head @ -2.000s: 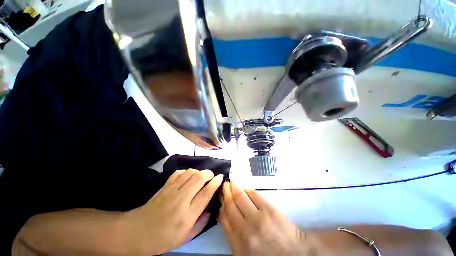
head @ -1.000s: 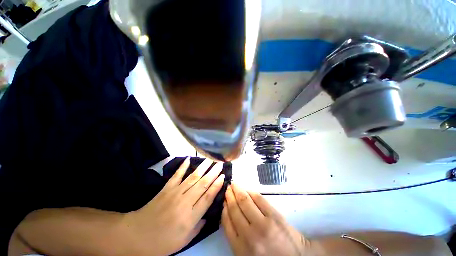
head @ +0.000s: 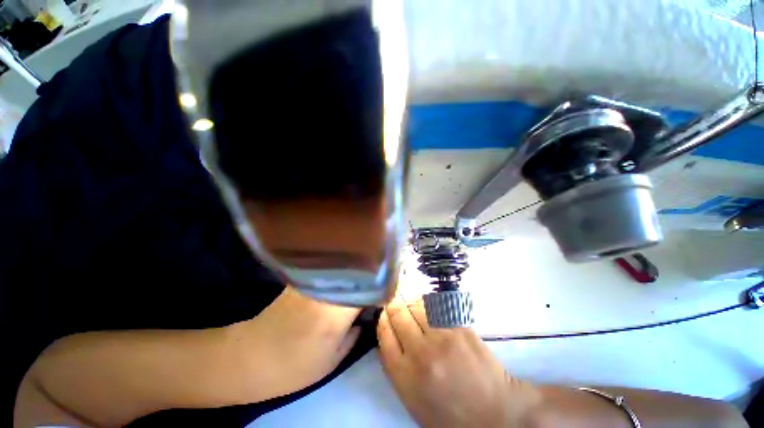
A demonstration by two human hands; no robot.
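Note:
The black garment is heaped over the left side and runs under my left forearm to the needle area. My left hand lies on the black fabric, its fingertips hidden behind the shiny curved guard. My right hand is at the fabric's right edge, its fingertips close together beside the strip of black fabric. Whether they pinch it cannot be told. The needle and presser foot are hidden behind the guard. The ribbed tension knob stands just above my right hand.
The white machine head with a blue stripe fills the upper right. A larger grey dial sticks out from it. Red snips lie on the bed, partly covered by the dial. A thin dark cord crosses the white surface at right.
The view has shifted, and the guard now covers my left fingertips. The garment at left has spread, covering the white gap beside the guard. My hands remain near the needle area.

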